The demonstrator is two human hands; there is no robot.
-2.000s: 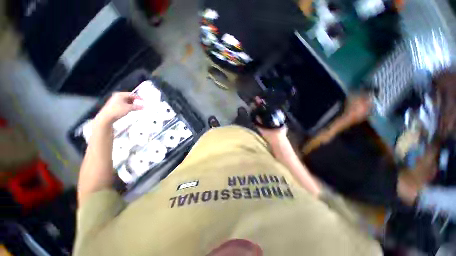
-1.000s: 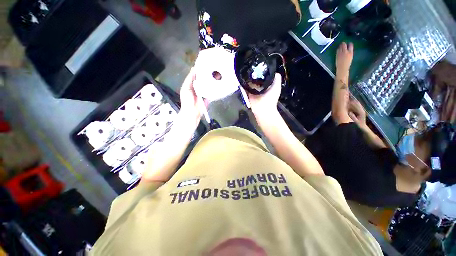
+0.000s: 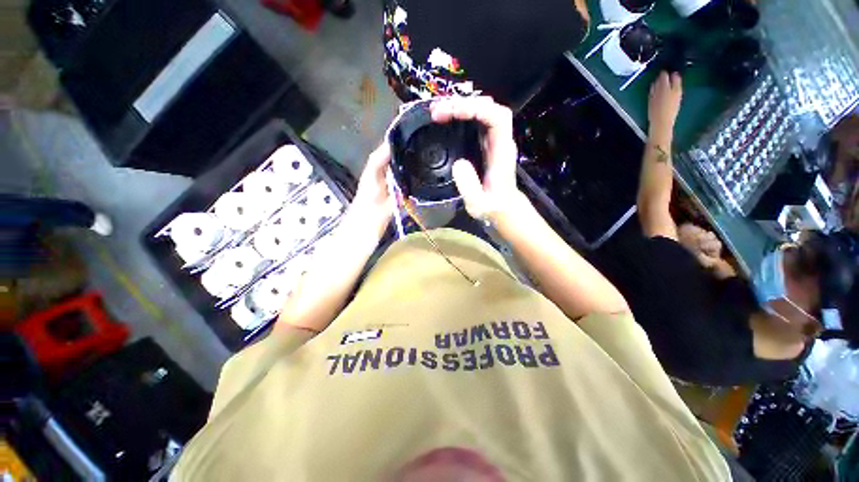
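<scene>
The black round module (image 3: 435, 155) sits inside a white round housing (image 3: 403, 200), whose rim shows around it, in front of my waist. My left hand (image 3: 377, 184) holds the housing from its left side. My right hand (image 3: 488, 155) grips the right side, its fingers over the far rim and its thumb at the module's near edge. Thin wires hang from the near side over my shirt. A thin white arm points down beside my left hand. The underside of the housing is hidden.
A black crate (image 3: 160, 247) with rows of white housings stands at left. A module crate (image 3: 617, 155) with shiny dark parts stands at right, against a green bench (image 3: 603, 52). A co-worker's forearm (image 3: 656, 174) rests on the bench. Large black crates (image 3: 226, 108) stand at upper left.
The white housing and black module, held apart one second ago, are now together. My right hand has moved over the piece. The housing's open side now faces up.
</scene>
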